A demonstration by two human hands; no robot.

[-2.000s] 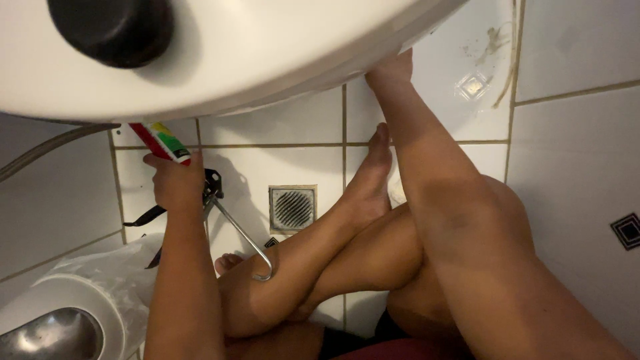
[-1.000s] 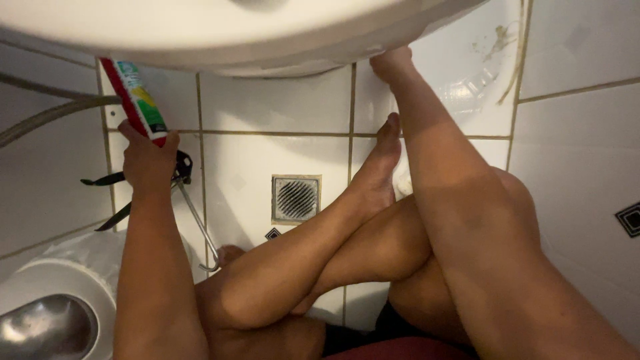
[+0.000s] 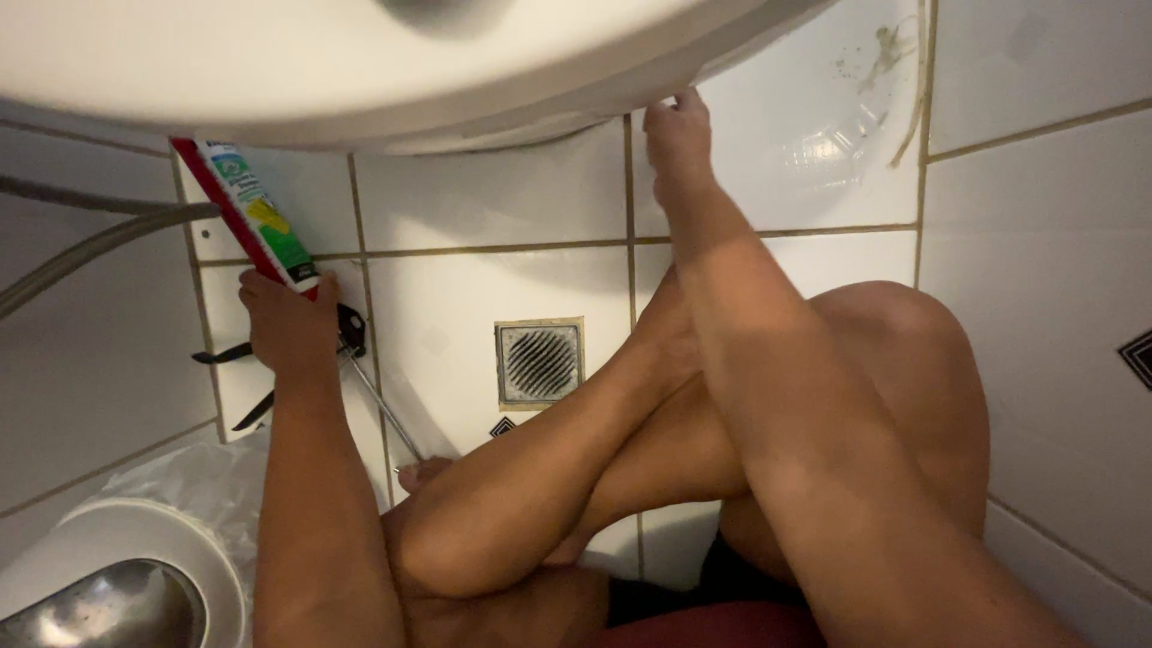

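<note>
My left hand (image 3: 295, 319) is closed around the lower end of a caulking gun (image 3: 351, 331) loaded with a red, white and green sealant tube (image 3: 256, 216). The tube slants up to the left and its top end is hidden behind the rim of a white ceramic basin (image 3: 504, 99). The gun's black handle and trigger stick out left of my wrist, and its metal rod points down to the right. My right hand (image 3: 679, 135) is at the underside of the basin's rim, with its fingertips partly hidden; whether it holds anything cannot be told.
A square metal floor drain (image 3: 540, 363) is set in the white tiles. Grey hoses (image 3: 108, 236) run in from the left. At the lower left stands a white bin (image 3: 211, 549) with a plastic liner and a metallic flap. My crossed legs are below the basin.
The tube in my left hand, mostly hidden by the basin two seconds ago, shows more of its length. My right hand remains at the basin's underside. The view has shifted somewhat.
</note>
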